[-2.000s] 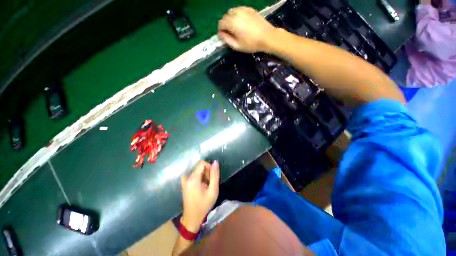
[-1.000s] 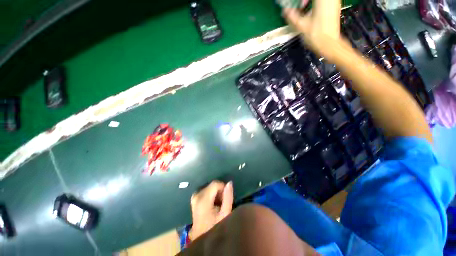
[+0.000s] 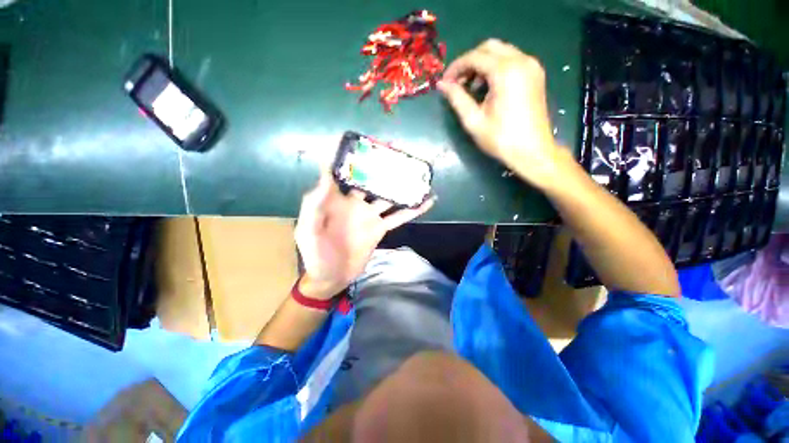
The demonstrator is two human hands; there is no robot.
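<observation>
A phone body [image 3: 385,173] with a black frame and a bright, washed-out inside showing some green lies in my left hand [image 3: 337,227], above the bench's front edge. My left fingers hold it from below and along its near side. A loose pile of small red parts [image 3: 405,57] lies on the dark green bench beyond it. My right hand [image 3: 444,84] is at the pile's right edge, thumb and forefinger pinched on a small red part. The part is mostly hidden by the fingertips.
A black phone with a pale lit screen [image 3: 177,107] lies on the bench at left. A large shiny black blister tray [image 3: 675,130] is at right. Black trays [image 3: 65,268] and brown cartons [image 3: 246,272] stand below the bench edge. Tiny pale scraps lie near my right hand.
The view has turned and shifted. My right hand has come back from over the conveyor and tray to the red pile. The phone body is now in my left hand, which was empty.
</observation>
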